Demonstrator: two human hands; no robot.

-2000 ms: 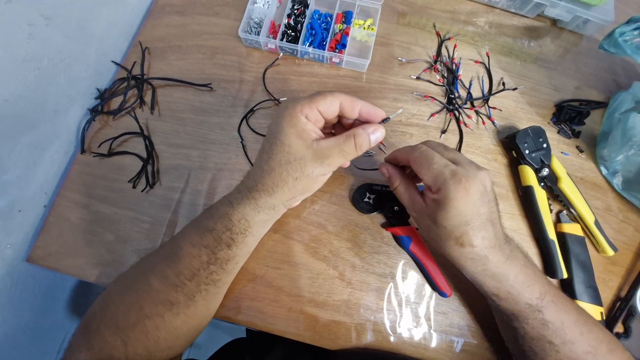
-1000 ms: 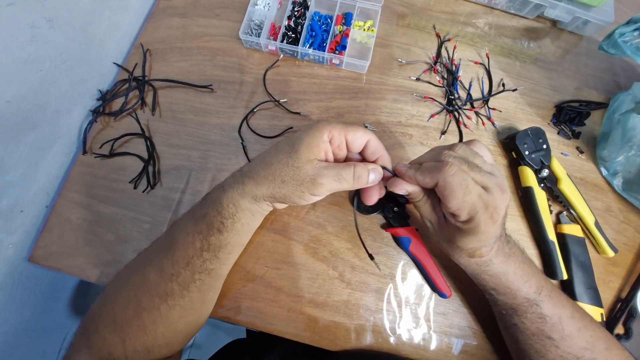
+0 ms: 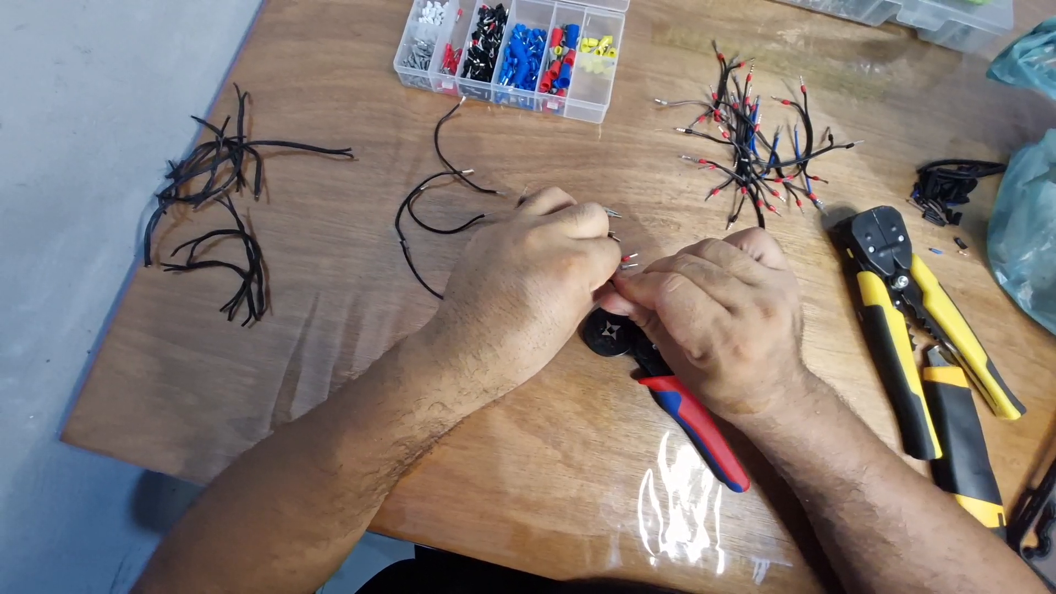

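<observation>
My left hand (image 3: 540, 289) and my right hand (image 3: 722, 318) meet near the middle of the table, fingertips pinched together on a thin wire that they mostly cover. Small ferrule ends (image 3: 629, 261) show just beyond the fingers. Under my right hand lies a crimping tool with red and blue handles (image 3: 701, 433), its round black head (image 3: 609, 332) below the fingertips. Loose black wires (image 3: 412, 206), some with bare metal ends, lie left of my left hand. Behind them sits a clear compartment box (image 3: 590, 109) of white, red, black, blue and yellow ferrules.
A bundle of black wires (image 3: 219, 165) lies at the left. Wires with red ferrules (image 3: 751, 157) are heaped at the back right. Yellow and black wire strippers (image 3: 887, 330), a utility knife (image 3: 964, 437), black scraps (image 3: 945, 190) and a bluish plastic bag (image 3: 1027, 231) are at the right.
My left hand has turned over, its back now facing up, and its fingers cover more of the wire. The dangling wire end seen beside the crimping tool one second ago no longer shows.
</observation>
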